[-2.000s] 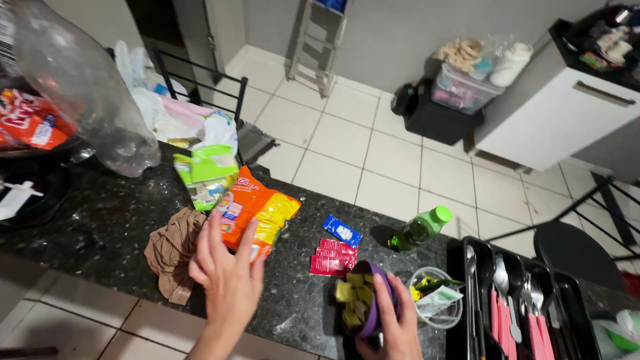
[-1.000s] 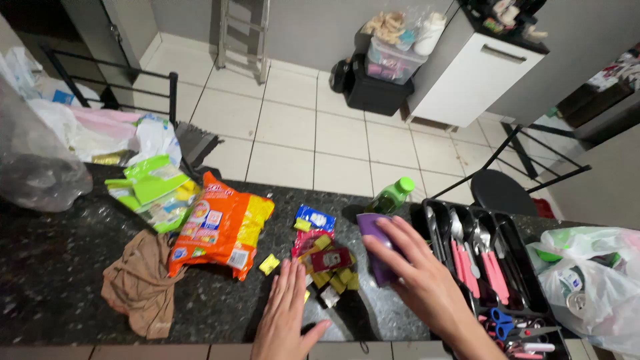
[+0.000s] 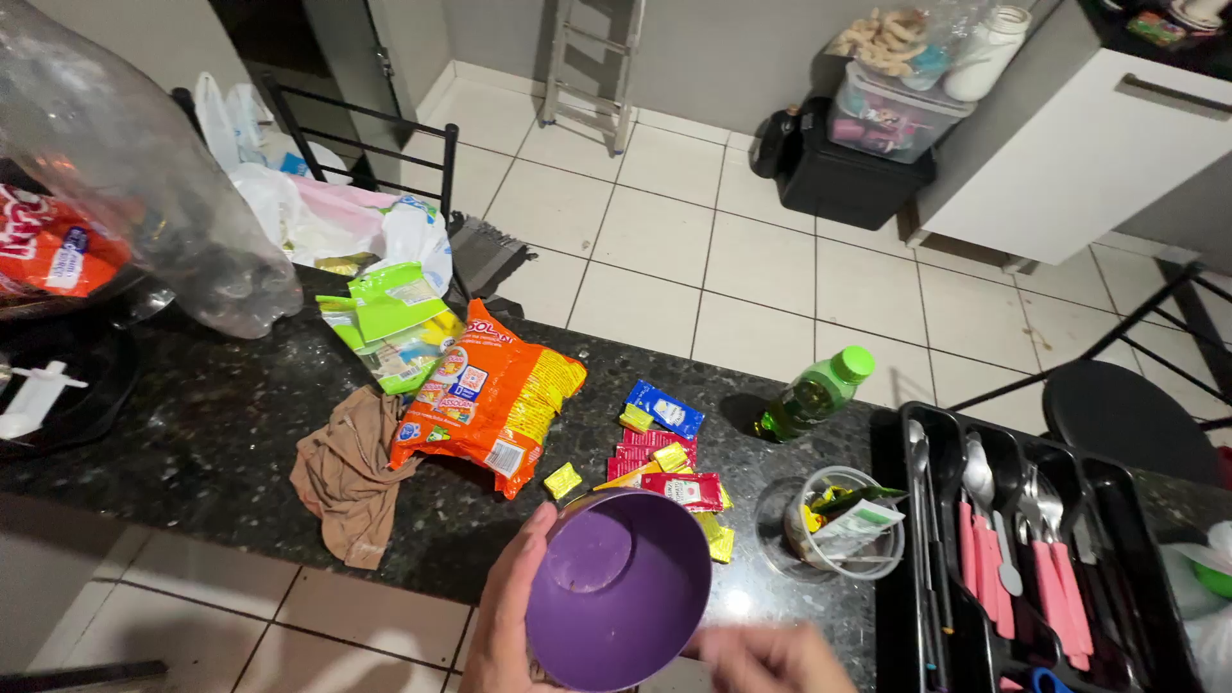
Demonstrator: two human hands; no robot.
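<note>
My left hand (image 3: 513,602) holds a purple plastic bowl (image 3: 621,587), tilted so that its bare inside faces me, at the counter's near edge. My right hand (image 3: 770,658), blurred, is at the bowl's lower right side; whether it touches the bowl I cannot tell. Behind the bowl lie yellow-wrapped cubes (image 3: 562,481), red sachets (image 3: 685,489) and a blue sachet (image 3: 664,409). An orange and yellow Assolan package (image 3: 486,399) lies left of them, beside a brown cloth (image 3: 351,476) and a green plastic packet (image 3: 395,322).
A green-capped bottle (image 3: 813,397) stands behind a clear round tub (image 3: 845,525) holding packets. Right of them is a black cutlery tray (image 3: 900,577) with pink-handled cutlery. A large clear plastic bottle (image 3: 144,173) leans at the left. Chairs stand beyond the dark stone counter (image 3: 462,549).
One second ago the purple bowl was in my right hand, right of the cubes and sachets; now my left hand holds it nearer to me. Two seconds ago it held cubes.
</note>
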